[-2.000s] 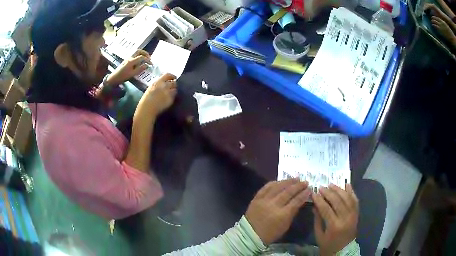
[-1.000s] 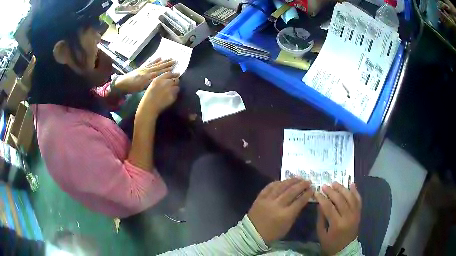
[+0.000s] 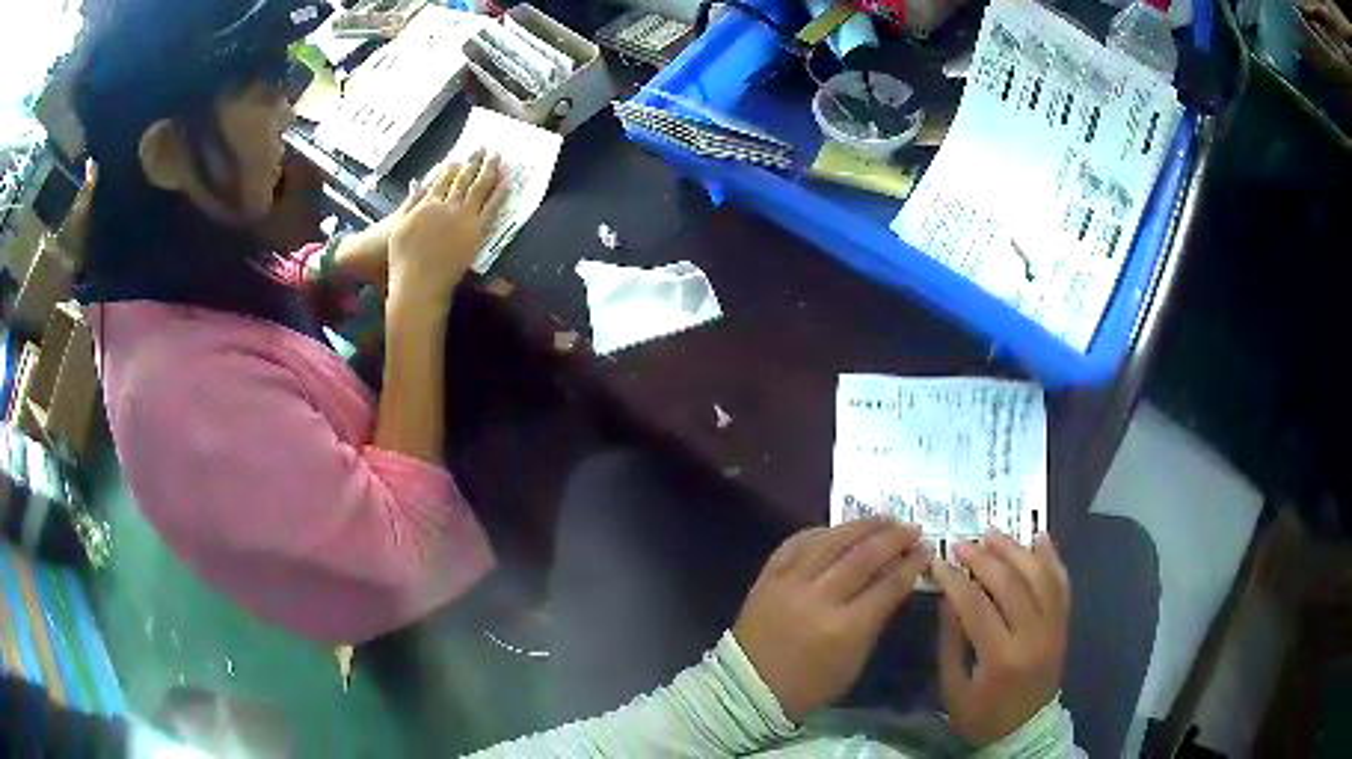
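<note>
A white printed leaflet (image 3: 943,445) lies on the dark brown table at the front right, near the table's edge. My left hand (image 3: 833,608) and my right hand (image 3: 1002,630) are side by side on its near edge. The fingertips of both hands press on that edge and nearly meet at its middle. The thumbs are mostly hidden under the hands. A stack of unfolded leaflets (image 3: 1053,163) leans on the right part of the blue tray (image 3: 890,274). Folded leaflets (image 3: 709,137) overlap at the tray's left end.
A crumpled white scrap (image 3: 647,306) lies mid-table. A round clear tub (image 3: 867,111) and a clear bottle (image 3: 1142,39) are in or behind the tray. At the left, a person in a pink top (image 3: 282,460) presses on a paper (image 3: 519,163) beside a divided carton (image 3: 578,98).
My hands and the leaflet have hardly moved. The person at the left has shifted their hands over their paper and now presses it flat.
</note>
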